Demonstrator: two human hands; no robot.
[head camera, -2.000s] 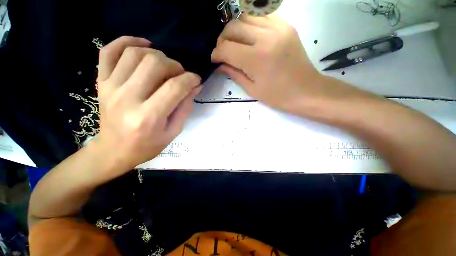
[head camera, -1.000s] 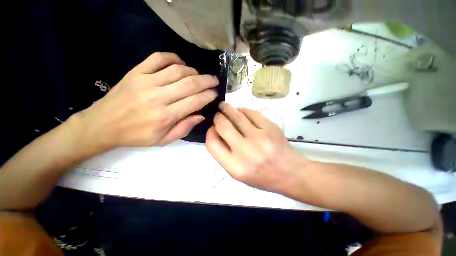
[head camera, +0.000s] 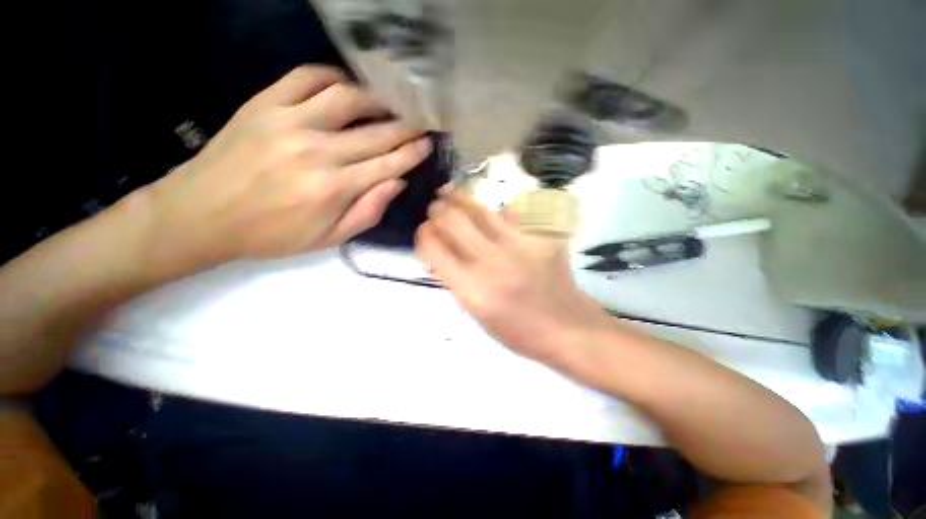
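Note:
Black cloth (head camera: 398, 217) with light embroidery lies on the white table, left of and under the machine head (head camera: 650, 61). My left hand (head camera: 305, 162) lies on the cloth with fingers extended toward its edge near the needle area. My right hand (head camera: 498, 266) has its fingertips at the cloth's right edge, just in front of the needle area, and pinches it. The needle and foot are blurred and partly hidden. The cream ribbed knob (head camera: 545, 213) is right of the needle area, below the black ringed part (head camera: 557, 152).
Black thread snips (head camera: 645, 252) lie right of the knob, with a white-handled tool (head camera: 733, 228) beside them. Loose dark thread (head camera: 682, 184) lies behind them. A black round part (head camera: 839, 347) is at the right. More black cloth (head camera: 335, 468) hangs below the table's front edge.
The view has shifted and blurred, showing more of the machine head. Since the oldest frame my right hand has come down to the front of the needle area, and my left hand has flattened on the cloth.

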